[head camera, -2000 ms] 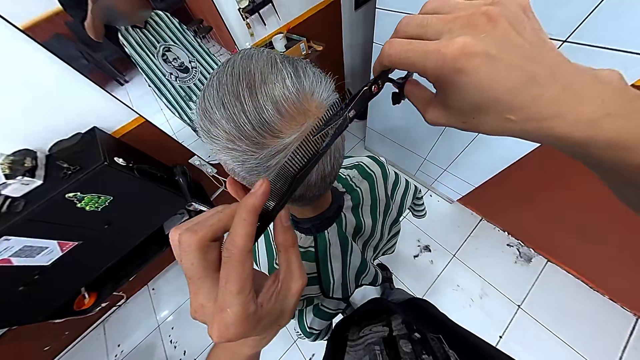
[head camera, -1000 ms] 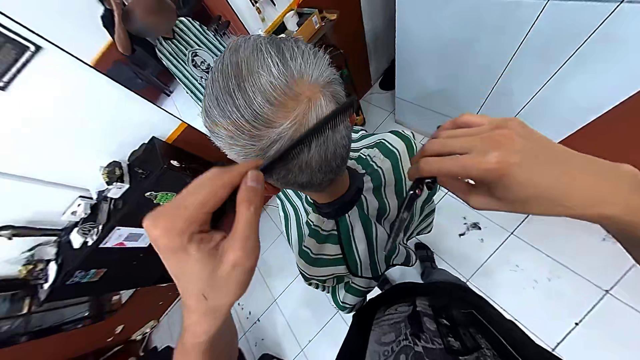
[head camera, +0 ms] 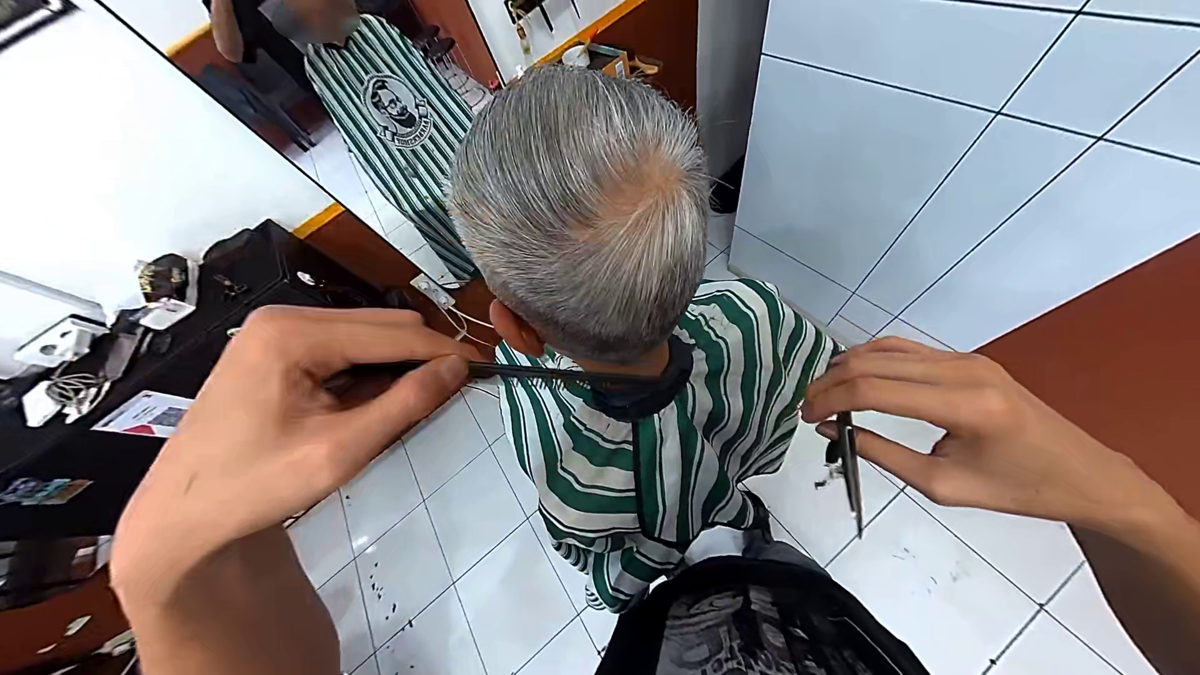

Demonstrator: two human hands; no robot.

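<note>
A seated person with short gray hair (head camera: 581, 197) is seen from behind, wearing a green-and-white striped barber cape (head camera: 600, 469) with a dark neck band (head camera: 647, 398). Between its thumb and fingers my left hand (head camera: 291, 403) holds a black comb (head camera: 553, 373), which lies level across the view at the nape, teeth downward. Whether the comb touches the neck I cannot tell. My right hand (head camera: 937, 422), to the right of the caped shoulder, holds haircutting scissors (head camera: 849, 469) whose blades point down, away from the hair.
At left stands a black counter (head camera: 234, 319) with cables, small devices and a printed sheet (head camera: 145, 413). A mirror (head camera: 394, 112) at upper left reflects the cape. A tiled partition (head camera: 872, 141) rises at right. Hair clippings lie on the white tiled floor (head camera: 441, 534).
The comb has come away from the hair at the side of the head, down to nape level. The scissors, at the comb two seconds ago, are now off to the right, pointing down.
</note>
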